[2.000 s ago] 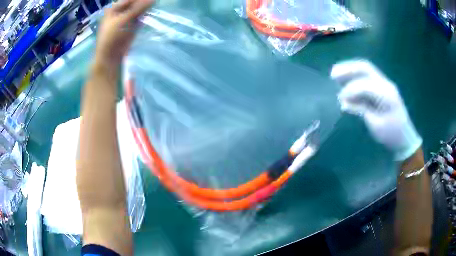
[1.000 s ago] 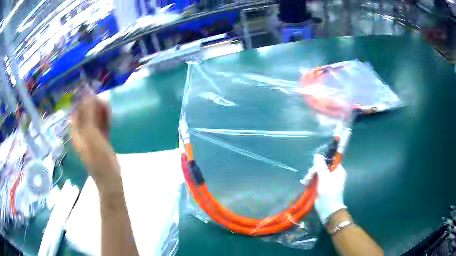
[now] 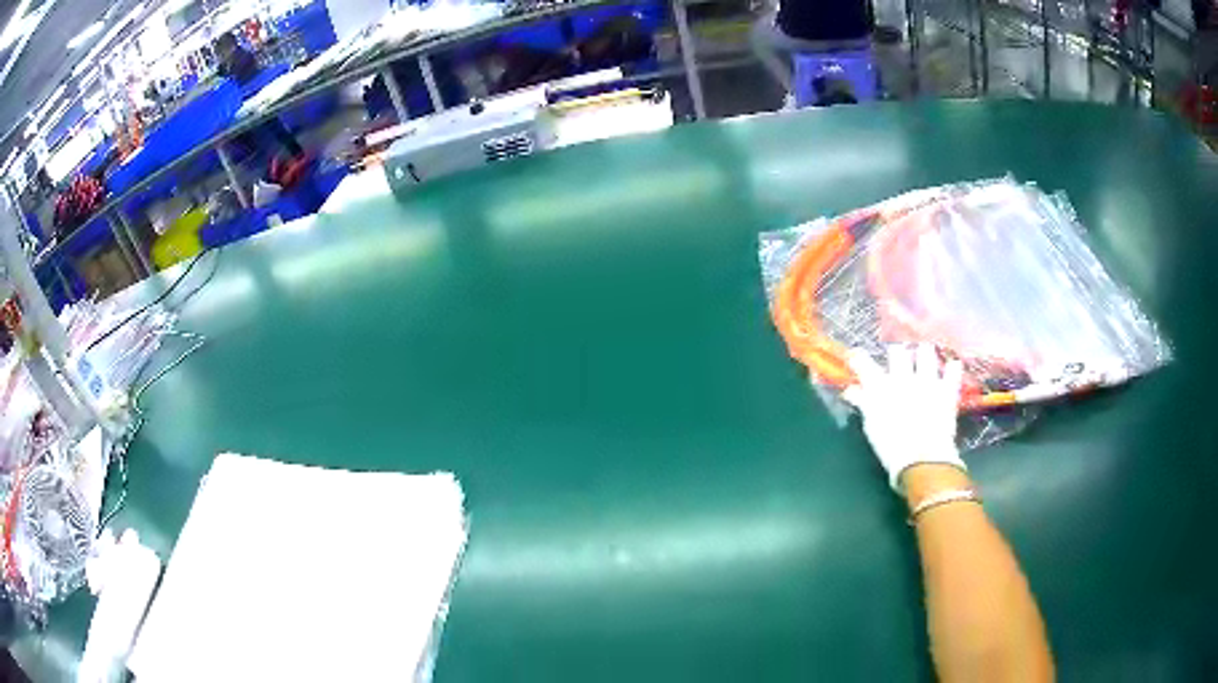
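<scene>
My right hand [image 3: 911, 414], in a white glove, lies palm down at the near edge of the bagged orange cables, its fingers spread on the plastic. The bagged orange cables [image 3: 815, 287] lie in clear, shiny plastic at the right of the green table. They look like more than one pack, overlapping. Orange curves show at their left side, and a white and dark cable end shows along the near edge. My left hand is not in view.
The green table [image 3: 574, 334] holds a bag stack with a white sheet on top [image 3: 314, 567] at near left. A long white block [image 3: 123, 600] and small fan [image 3: 54, 523] stand left of it. A grey box [image 3: 468, 144] is at the far edge. A person [image 3: 826, 16] is beyond.
The cable bag from the table's middle now lies with the pack at right. My right hand has moved there with it. My left hand has left the picture, and the view has shifted.
</scene>
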